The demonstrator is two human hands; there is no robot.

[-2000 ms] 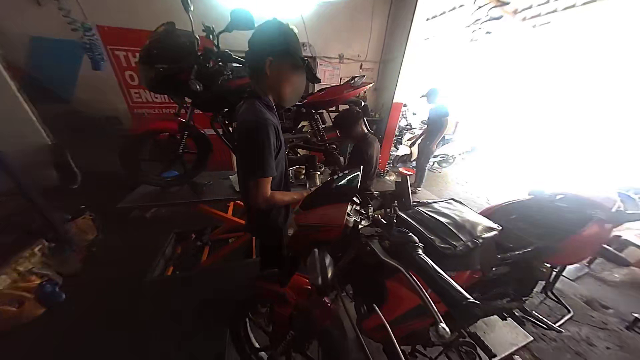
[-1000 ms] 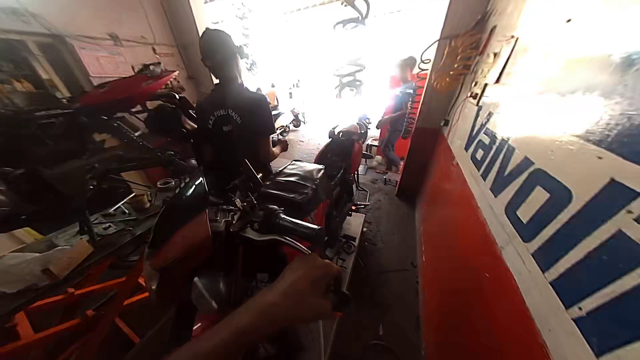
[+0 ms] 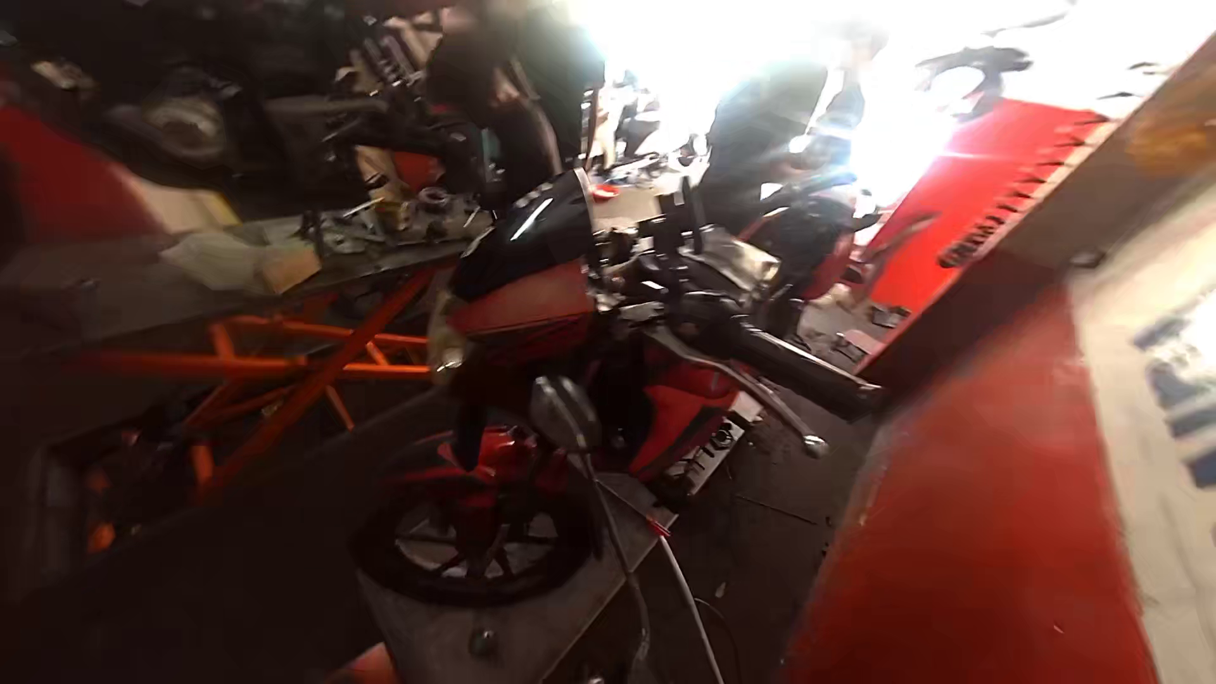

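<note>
A small blurred patch of skin, which looks like part of my left hand (image 3: 366, 665), shows at the bottom edge; its fingers and anything in it are hidden. My right hand is out of view. Nearest to me stands a red and black motorcycle, its front fairing (image 3: 522, 304) turned my way. Its handlebar grip (image 3: 807, 370) and metal lever (image 3: 760, 394) point to the right. The front wheel (image 3: 475, 551) rests on a metal platform (image 3: 456, 636). A mirror (image 3: 565, 413) is low in front of the fairing, with a pale cable or hose (image 3: 689, 598) below.
At left, an orange scissor-type lift frame (image 3: 370, 328) carries a bench top (image 3: 361, 256) with parts and a cardboard piece (image 3: 290, 266). A red-painted wall (image 3: 988, 494) borders the right side. Behind the motorcycle are people (image 3: 769, 123) and another motorcycle (image 3: 822, 228), against strong glare.
The view has swung and tilted down. One second ago an arm reached toward the handlebar's end; now no hand is at the grip, and only a bit of skin shows at the bottom.
</note>
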